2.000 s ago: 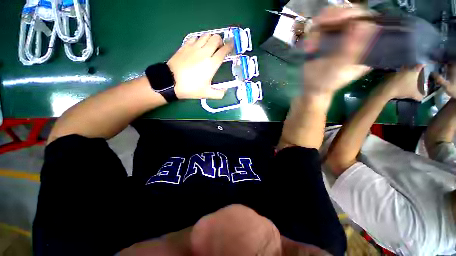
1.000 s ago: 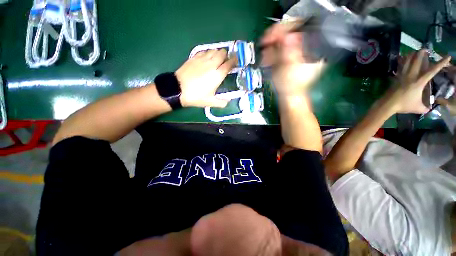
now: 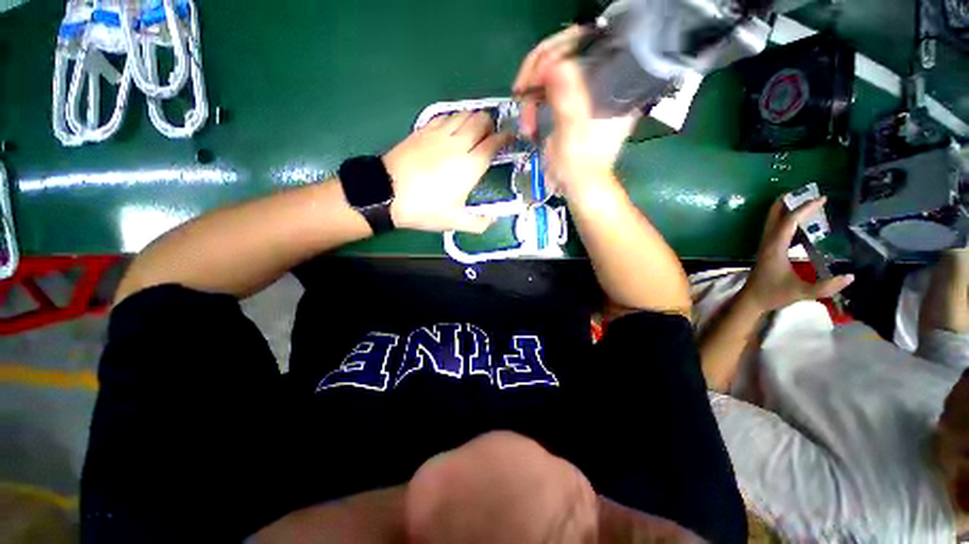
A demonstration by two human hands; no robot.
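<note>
Several white U-shaped loops with blue-and-white end blocks lie stacked side by side on the green bench; the lowest loop's block (image 3: 543,226) is plainest. My left hand (image 3: 446,170), with a black watch at the wrist, lies over the loops and holds them, its fingers on the upper one. My right hand (image 3: 574,122), blurred, is closed around a thick grey-black electric screwdriver (image 3: 627,64) above the upper block. The driver's tip and its contact with the block cannot be made out.
More white loops (image 3: 90,101) lie at the upper left. A black square fan-like part with a red mark (image 3: 786,96) lies at the right. A neighbour's hand (image 3: 786,260) holds a small metal-and-white part. Dark boxy equipment (image 3: 903,181) stands at the far right.
My right hand and the screwdriver have moved left, over the upper block. My left hand and the loops have shifted slightly right and down in view. The neighbour's hand has moved lower, holding a part.
</note>
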